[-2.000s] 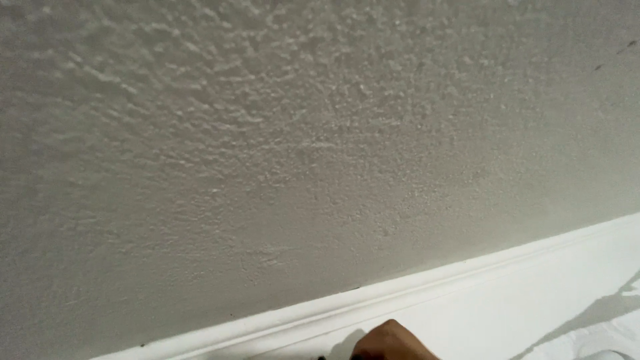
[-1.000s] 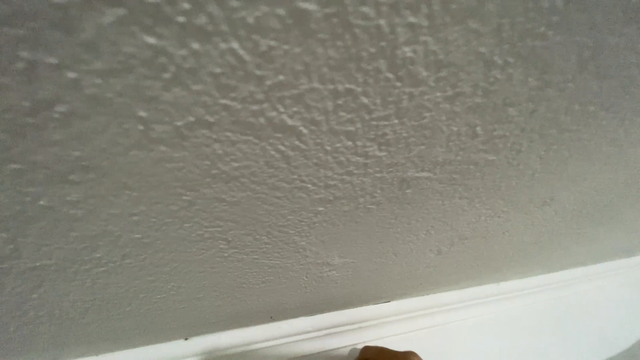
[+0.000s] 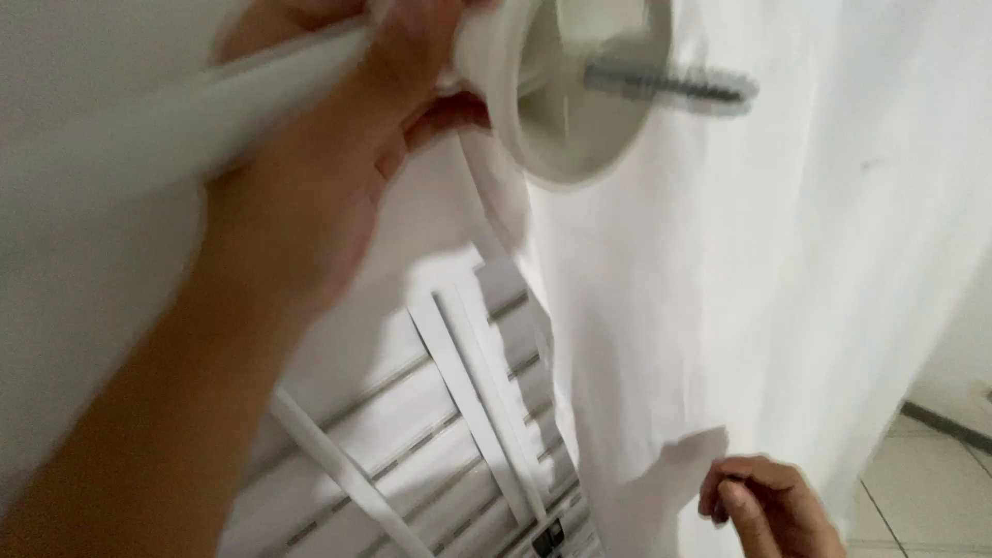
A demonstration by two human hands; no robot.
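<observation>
My left hand (image 3: 341,139) grips a white rod (image 3: 186,116) near its end, high on the left. At that end is a round white plastic cup-shaped bracket (image 3: 581,108), its hollow side facing right. A grey threaded screw or bolt (image 3: 670,84) sticks out of the bracket. Low on the right is my right hand (image 3: 767,504), its thumb and index finger pinched around a small dark object (image 3: 721,508) too blurred to name. A white curtain (image 3: 697,294) hangs behind both hands.
Behind my left forearm is a white louvred or slatted panel (image 3: 434,418) with diagonal bars and a small black fitting (image 3: 549,536). A tiled floor (image 3: 907,488) with a dark strip (image 3: 945,426) along the wall shows at the lower right.
The view has swung far from the textured grey surface with white moulding. Both hands, the rod and the bracket now show; before, only part of one hand showed at the bottom edge.
</observation>
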